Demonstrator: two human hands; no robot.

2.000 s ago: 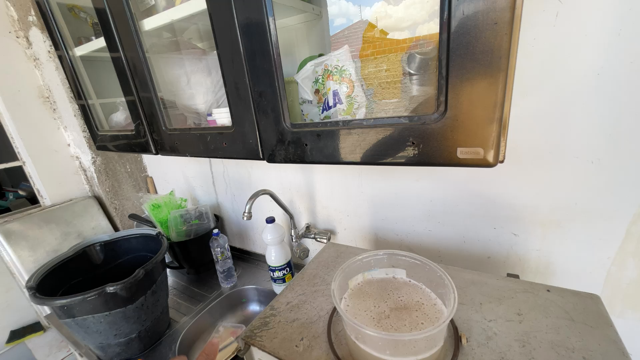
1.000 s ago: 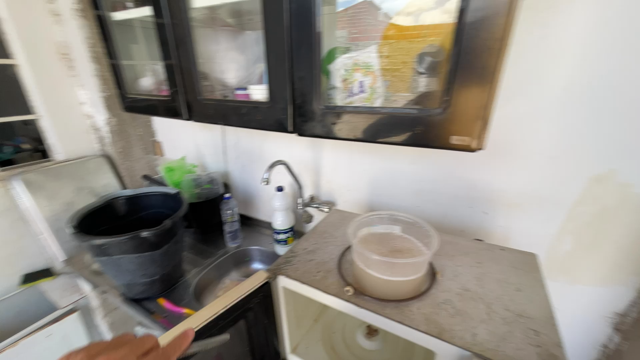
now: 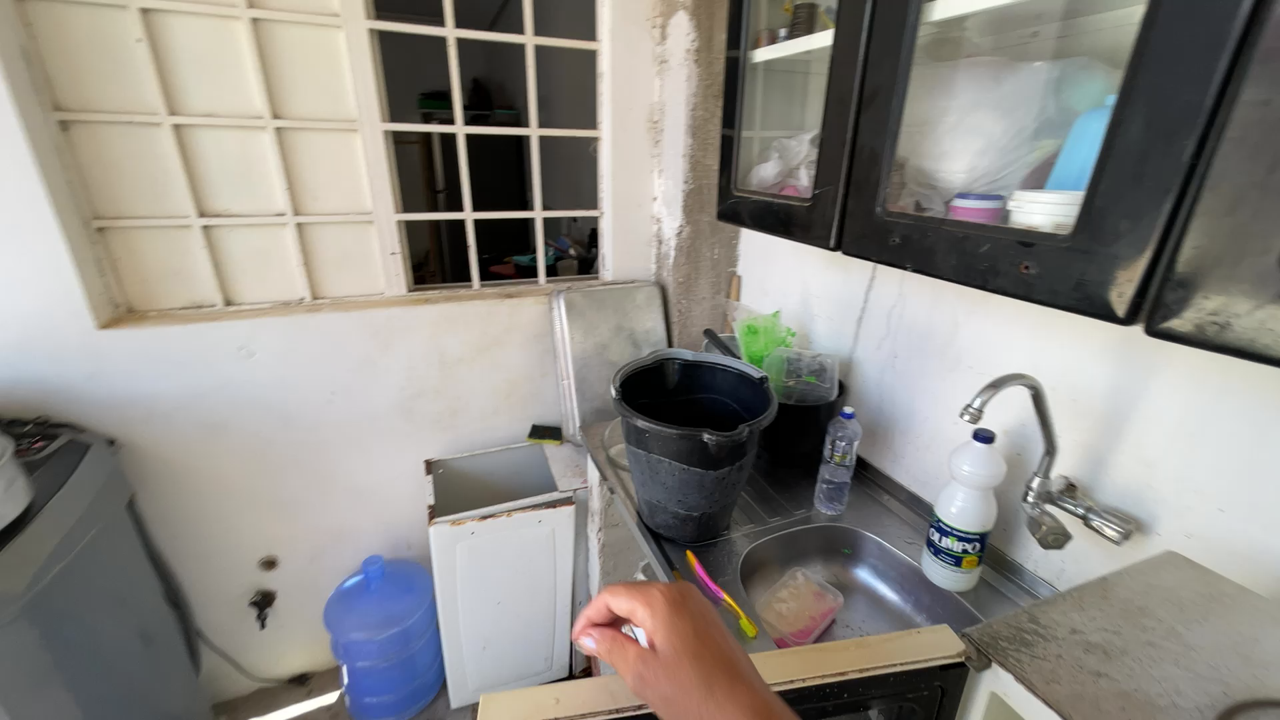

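My right hand (image 3: 680, 645) is at the lower middle, over the near edge of the sink unit, its fingers curled and thumb close to them. A small pale patch shows between the fingers; I cannot tell whether it is held. Just beyond lies a pink and yellow toothbrush (image 3: 720, 592) on the sink's rim. A clear plastic container with pinkish contents (image 3: 798, 606) rests in the steel sink basin (image 3: 870, 570). A black bucket (image 3: 690, 440) stands on the drainboard, left of a clear plastic bottle (image 3: 837, 462) and a white bleach bottle (image 3: 965, 515). My left hand is out of view.
A chrome faucet (image 3: 1040, 430) reaches over the basin. Dark-framed cabinets (image 3: 1010, 240) hang above. A white metal cabinet (image 3: 508, 600) and a blue water jug (image 3: 382, 635) stand at lower left. A worn countertop (image 3: 1150, 630) is at right.
The view has swung left, bringing the window grille and blue jug into sight. The round tub of cloudy liquid on the right-hand countertop has left the view.
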